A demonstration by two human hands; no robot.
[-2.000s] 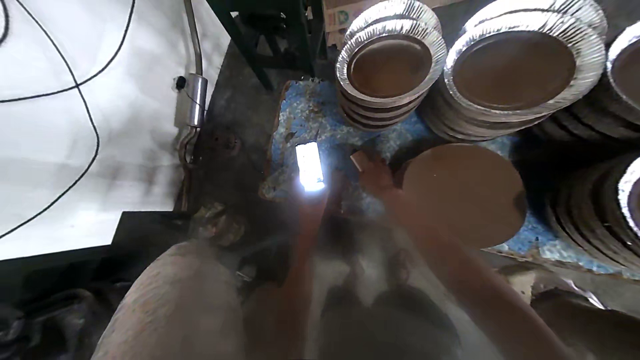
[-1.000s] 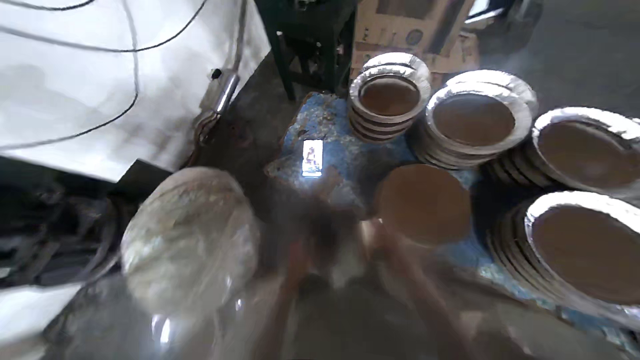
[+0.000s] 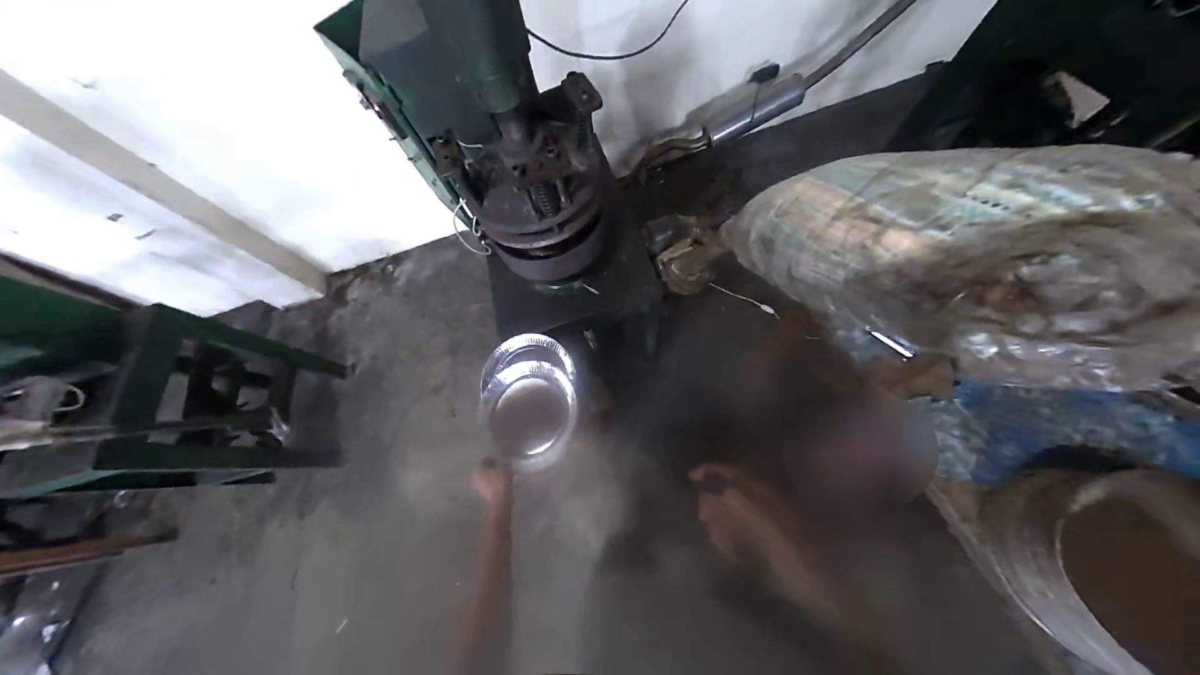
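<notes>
Two overlapping round plates with silvery foil rims show near the middle of the head view, below a press. At their lower edge is my left hand, its fingers blurred; whether it grips the front plate is unclear. My right hand is farther right, apart from the plates, its fingers bent near a small dark patch. Blur hides whether it holds anything. A pale brown round shape is smeared to the right of that hand.
A dark green machine press stands against the white wall. Green metal frames are at left. A large plastic-wrapped bundle fills the upper right, above a blue worn surface and a round stack at lower right.
The view has swung far to the left, bringing in the press and foil-rimmed plates. My hands were beside the brown disc on the blue surface; now they are over the grey floor area.
</notes>
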